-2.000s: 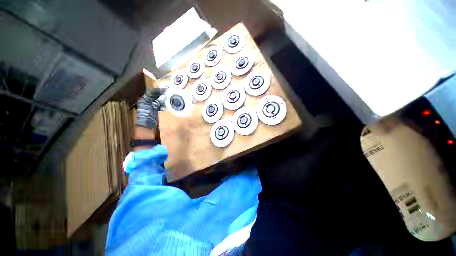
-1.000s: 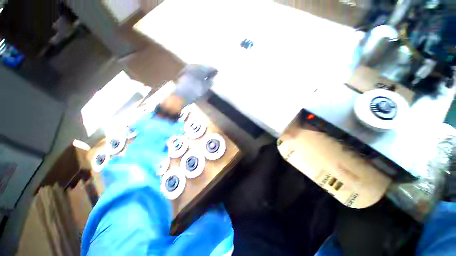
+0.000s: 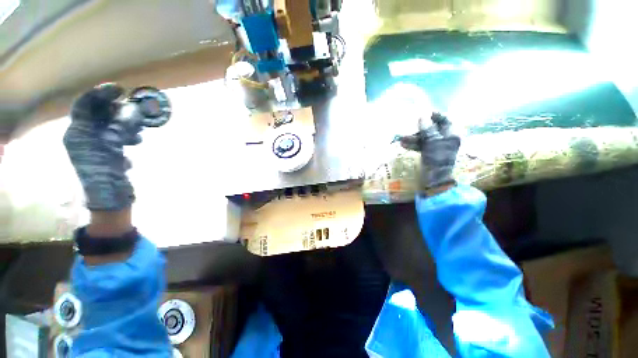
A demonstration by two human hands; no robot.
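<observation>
My left hand (image 3: 103, 150), in a striped grey knit glove, holds a black ringed insert (image 3: 150, 107) by its edge above the white sheet. A white disc with a black ringed centre (image 3: 287, 146) lies on the metal plate under the machine head (image 3: 294, 42), partly over a small cardboard piece (image 3: 299, 120). My right hand (image 3: 435, 148), also gloved, is at the front edge of the green mat. A pale round shape (image 3: 404, 102), likely a white disc, is beside its fingertips; glare hides whether the fingers grip it.
A cardboard pad (image 3: 308, 222) sticks out from the table front, with a red light (image 3: 245, 197) near its left corner. Finished discs (image 3: 175, 320) lie on cardboard at lower left, partly behind my left sleeve. Plastic film (image 3: 532, 155) runs along the right front edge. Cartons (image 3: 573, 301) stand lower right.
The view has turned from the cardboard rows to the machine. My left hand has moved from the rows to the white sheet and now has the black insert. My right hand has come into view.
</observation>
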